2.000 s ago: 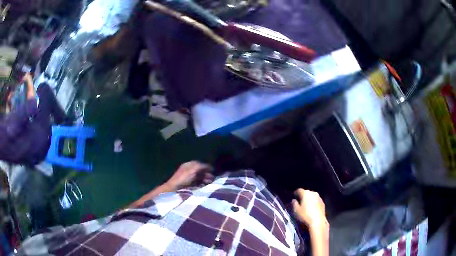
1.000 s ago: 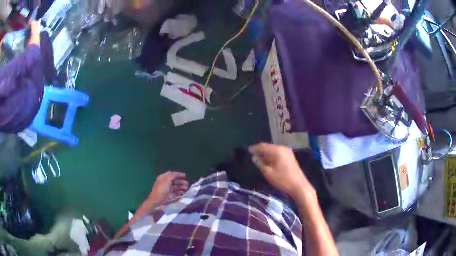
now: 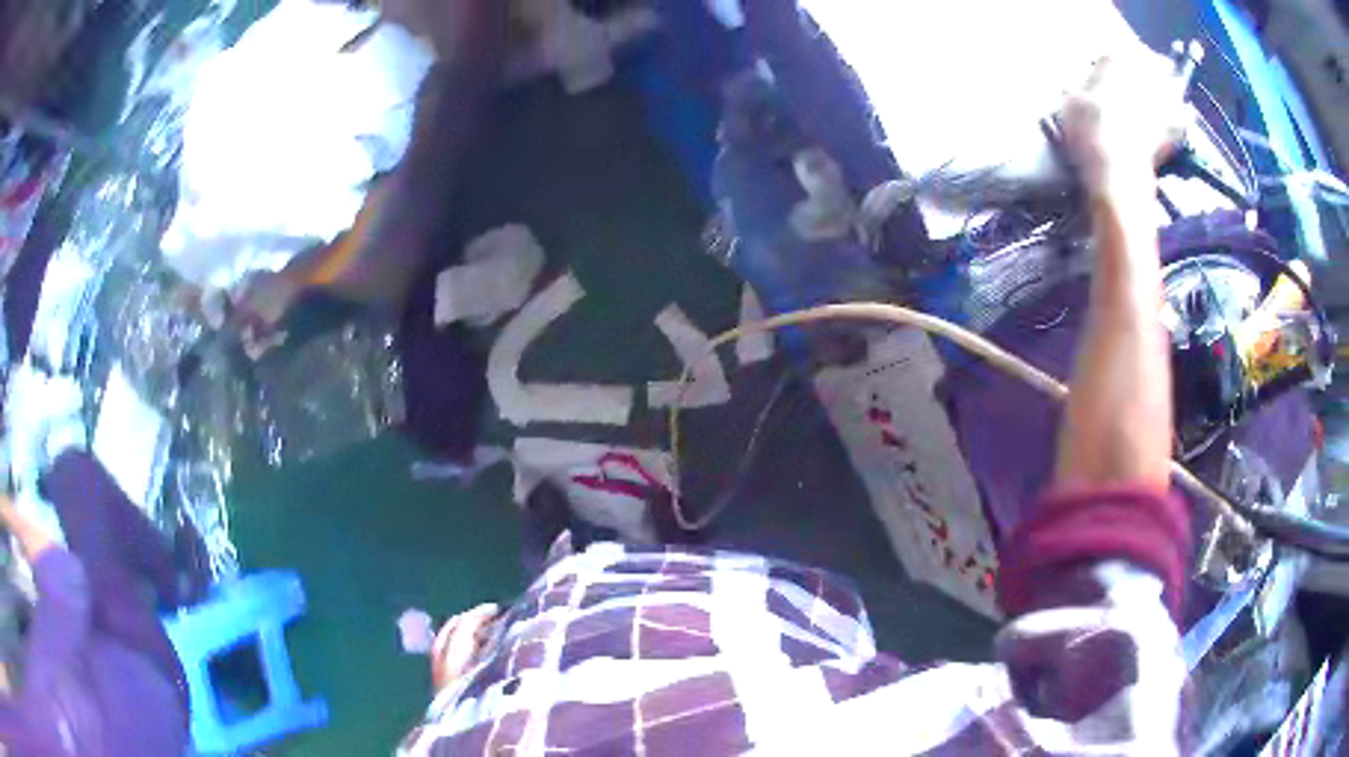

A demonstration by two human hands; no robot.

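Note:
My right arm reaches up and forward over the purple-covered board (image 3: 1021, 348). My right hand (image 3: 1102, 126) is at the edge of a glaring white sheet or surface (image 3: 947, 82); glare and blur hide whether it grips anything. My left hand (image 3: 462, 639) is low beside my checked shirt, small and partly hidden, so its fingers are unclear. A tan hose (image 3: 873, 314) arcs from the board out over the floor.
A white carton with red marks (image 3: 917, 473) stands beside the board. Pale scraps (image 3: 570, 399) lie on the green floor. A blue stool (image 3: 244, 666) and a purple-clad person (image 3: 96, 636) are at left. A round dark-rimmed object (image 3: 1206, 318) is at right.
My right hand has moved from in front of my body up to the white area. My left hand sits lower and closer to my shirt. The view has shifted, and the steam generator is no longer visible.

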